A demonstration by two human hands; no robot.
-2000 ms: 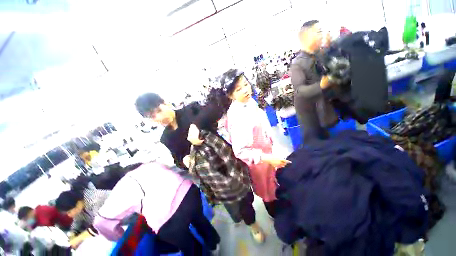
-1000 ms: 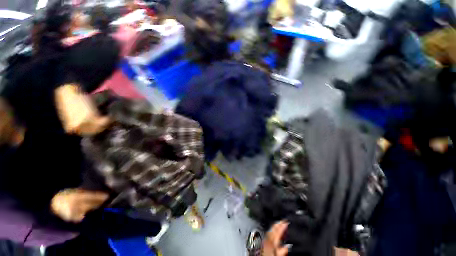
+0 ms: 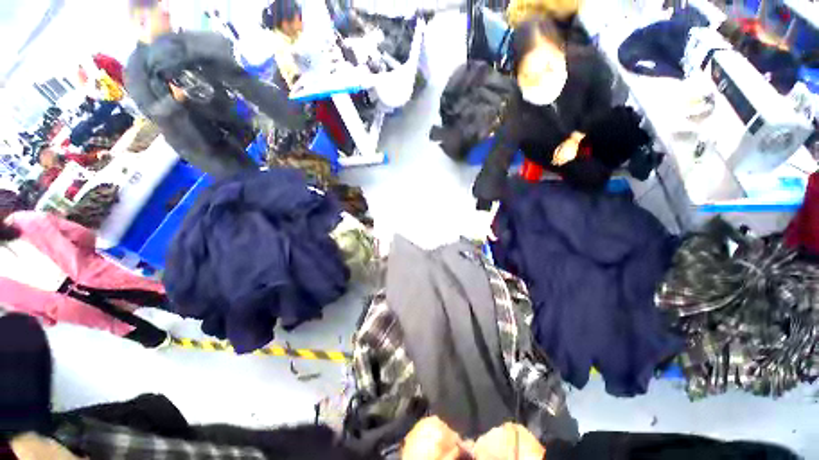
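A grey garment with plaid lining (image 3: pixel 440 323) lies draped in front of me at the lower middle, its lining showing on both sides. My left hand (image 3: pixel 435 439) and my right hand (image 3: pixel 509 442) are close together at its near end, cut off by the bottom edge. Both appear closed on the cloth; the fingertips are hidden. A navy garment heap (image 3: pixel 256 252) stands to the left. Another navy heap (image 3: pixel 593 269) is just right of the grey garment.
A person in black (image 3: pixel 561 117) is behind the right navy heap. Plaid garments (image 3: pixel 745 305) hang at the right by a white sewing machine (image 3: pixel 754 103). Another person (image 3: pixel 193 90) stands upper left near blue crates (image 3: pixel 171 211). Yellow-black tape (image 3: pixel 305 353) crosses the floor. A person's hand (image 3: pixel 40 447) shows lower left.
The view has swung right and steadied. The grey garment is now nearer the middle. Both my hands are together at its near end; a second ago one showed with fingers apart.
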